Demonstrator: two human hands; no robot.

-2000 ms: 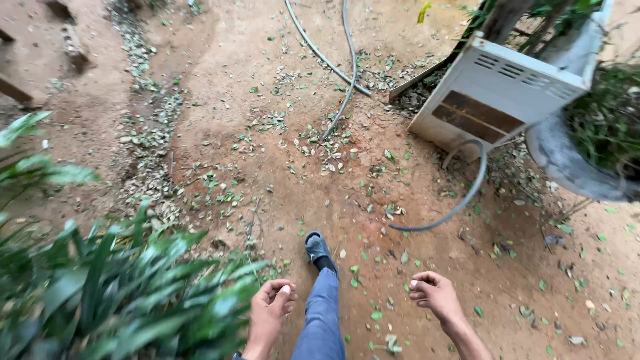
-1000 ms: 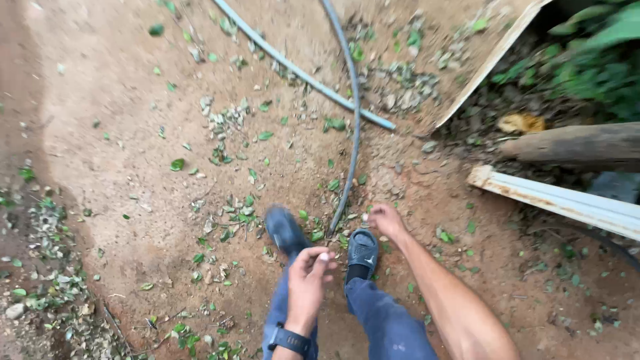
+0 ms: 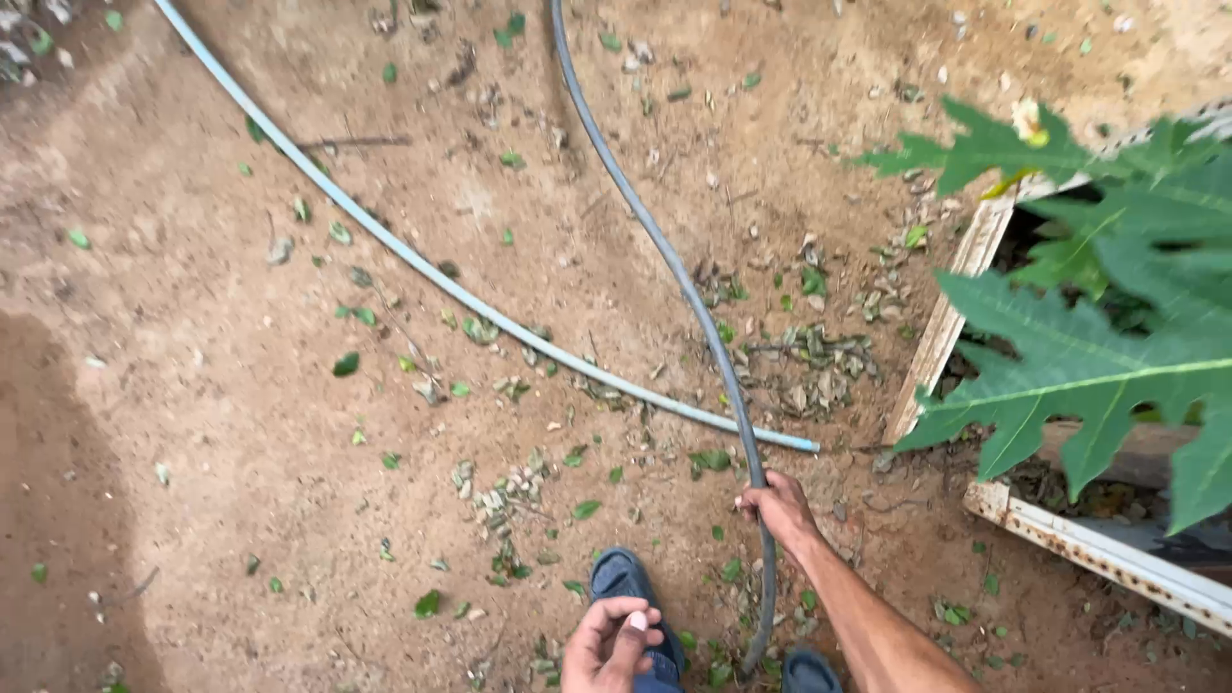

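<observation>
My right hand [image 3: 778, 510] grips a dark grey hose [image 3: 664, 245] a little short of its lower end, which hangs down between my feet. A light blue hose [image 3: 414, 255] lies curved on the soil, and the grey hose crosses over it near its blue-tipped end. My left hand [image 3: 613, 645] is low in the middle of the view, fingers curled with gaps between them and nothing held, above my left shoe [image 3: 621, 575]. The hand is to the left of the grey hose and does not touch it.
At the right, a papaya-like plant's leaves [image 3: 1107, 375] overhang a worn pale frame edge [image 3: 953, 318] and a rusty white metal bar [image 3: 1107, 549]. Dry leaves [image 3: 818, 366] and twigs are scattered over bare soil. My right shoe [image 3: 808, 671] shows at the bottom edge.
My right hand, which held nothing two seconds ago, has taken hold of the grey hose. That hose has come up off the ground near its end. The view has moved along the hoses.
</observation>
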